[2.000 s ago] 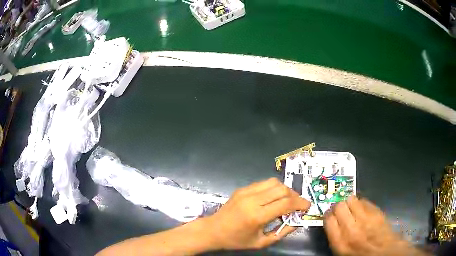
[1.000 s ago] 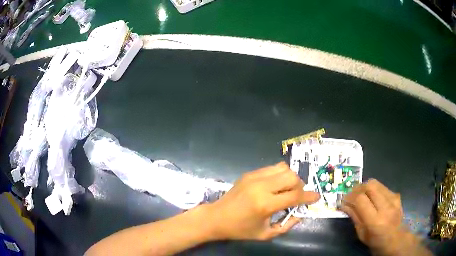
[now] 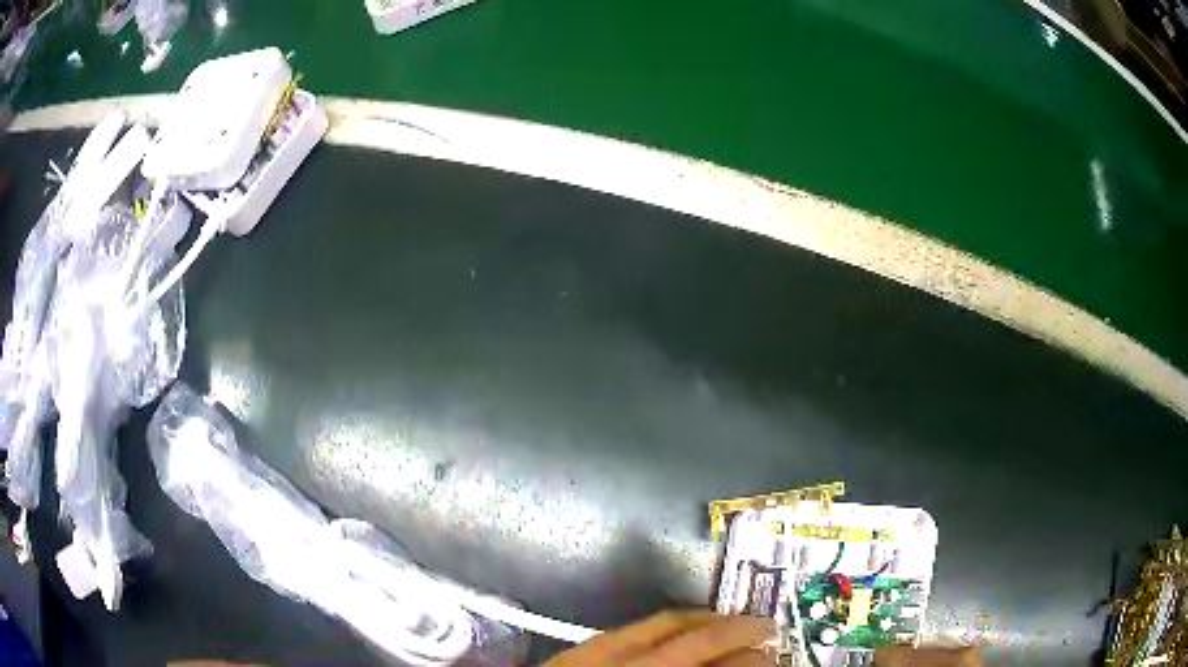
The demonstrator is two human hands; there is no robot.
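An open white power strip housing (image 3: 912, 532) lies at the lower right, cut off by the bottom edge. A green circuit board (image 3: 892, 610) with coloured wires sits inside. One brass contact strip (image 3: 778, 498) sticks out past its upper left edge; another brass strip (image 3: 840, 532) lies inside near the top. My left hand (image 3: 678, 641) is at the housing's lower left, mostly cut off. My right hand (image 3: 932, 657) shows only as a sliver at its lower right. What the fingers hold is hidden. The bagged power cord (image 3: 300, 560) runs left from the housing.
Bagged cords (image 3: 98, 352) and white housings (image 3: 222, 117) are stacked at left by the pale belt rail (image 3: 625, 156). The green conveyor (image 3: 782, 91) lies beyond, with a white unit (image 3: 410, 11) at the top edge. A brass strip pile (image 3: 1153, 612) is at far right.
The view has shifted, so the housing and hands sit lower in the picture. A brass strip now shows inside the housing's top part. The unit on the conveyor has moved left.
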